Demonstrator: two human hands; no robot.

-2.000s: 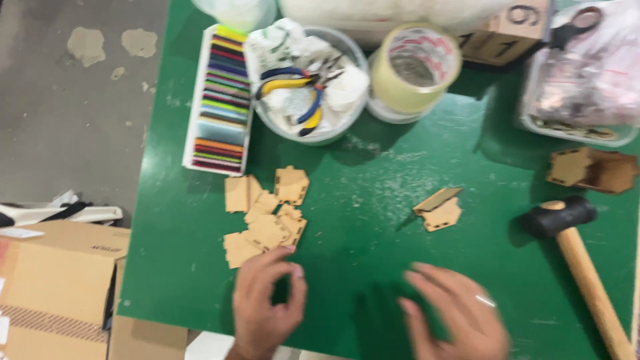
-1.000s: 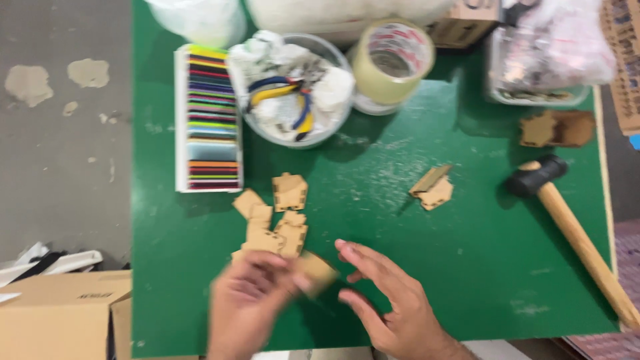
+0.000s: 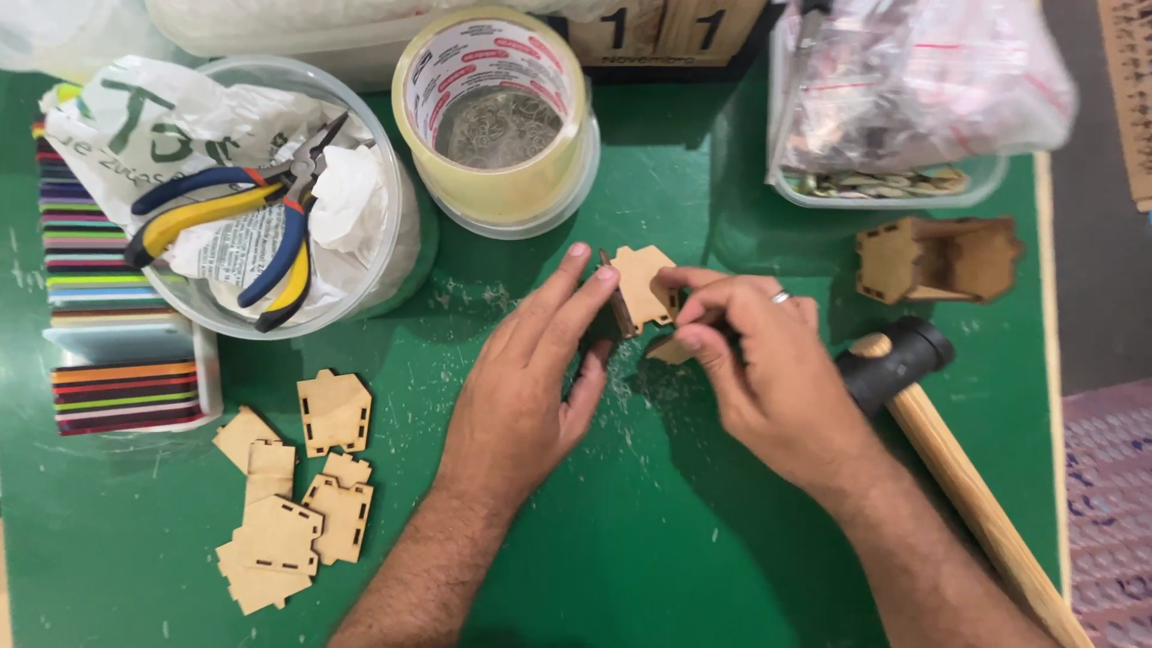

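Near the middle of the green table, my left hand (image 3: 531, 369) has its fingers on an upright thin wooden piece (image 3: 617, 297) at the left edge of a notched, slotted wooden panel (image 3: 643, 283). My right hand (image 3: 751, 355), with a ring on one finger, pinches a small wooden piece (image 3: 670, 348) at the panel's lower right; its fingertips partly cover the panel's right edge. Several loose slotted wooden pieces (image 3: 283, 535) lie overlapping at the lower left, with one panel (image 3: 335, 412) just above them. A joined wooden box-like part (image 3: 936, 258) sits at the right.
A rubber mallet (image 3: 963, 486) lies beside my right forearm. Pliers (image 3: 292, 216) rest in a round plastic tub (image 3: 391, 180). A tape roll (image 3: 490, 193) on a container, a rack of coloured sheets (image 3: 211, 387) and a plastic box of bags (image 3: 900, 200) line the back and left.
Both hands have moved away from the loose pile and up to the wooden pieces at mid-table. My left hand now touches the upright piece. The view has come closer to the table.
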